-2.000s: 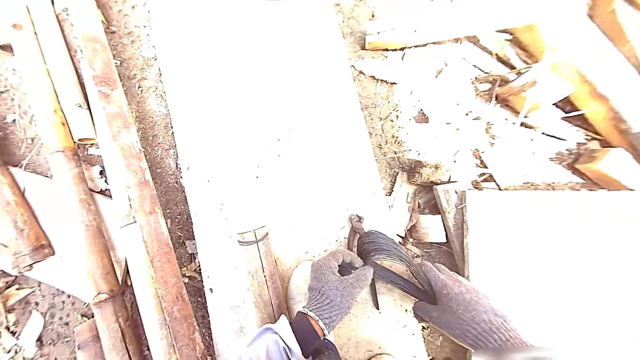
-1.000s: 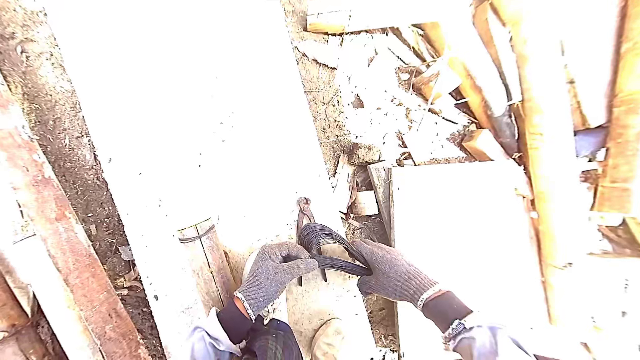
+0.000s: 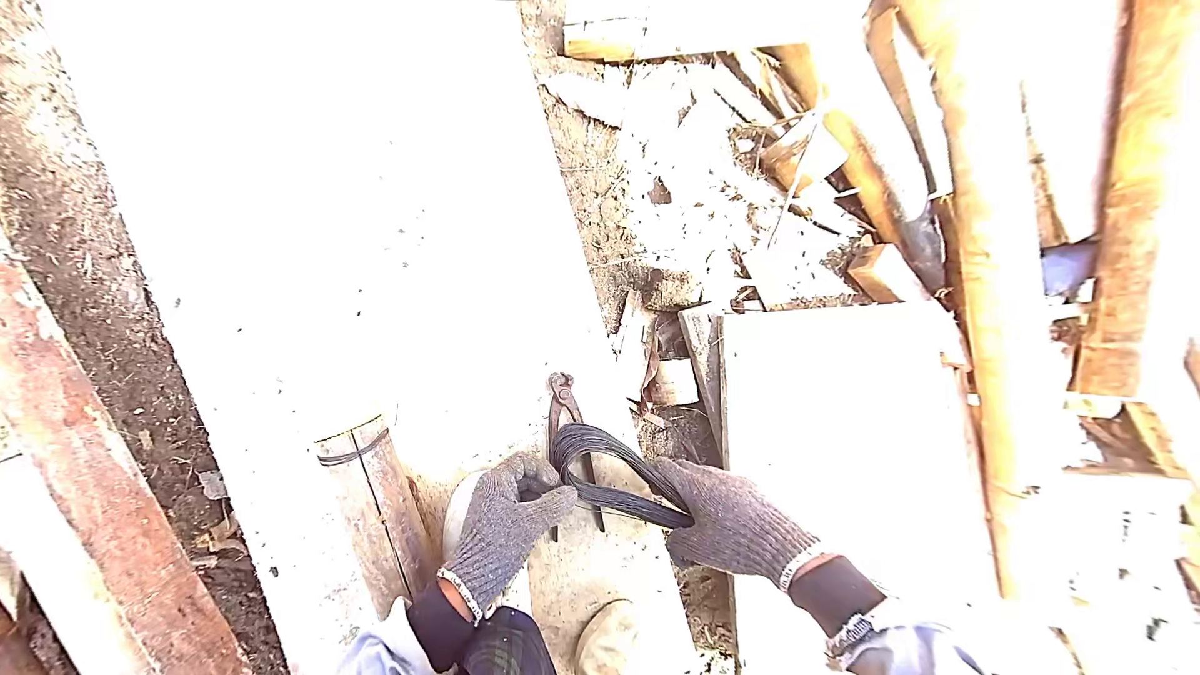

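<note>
My right hand (image 3: 736,520), in a grey knitted glove, grips the right end of a coil of dark wire (image 3: 600,459). At the coil's left side is my left hand (image 3: 516,516), gloved too, with thumb and fingers curled close together; whether they pinch a strand cannot be made out. Rusty end-cutting pincers (image 3: 564,403) lie on the pale slab, partly behind the coil, jaws pointing away from me. To the left of my left hand lies a bamboo piece (image 3: 375,506) with wire wound around it near its far end and a lengthwise crack.
A reddish-brown plank (image 3: 84,469) lies along the left. Bamboo poles (image 3: 984,281) and wood scraps (image 3: 881,272) fill the right side. A pale board (image 3: 844,403) lies right of the pale slab (image 3: 328,234). A shoe tip (image 3: 607,637) shows at the bottom.
The view has shifted to the right. My right hand still has the wire coil, and my left hand remains at its left side. The pincers still lie behind the coil.
</note>
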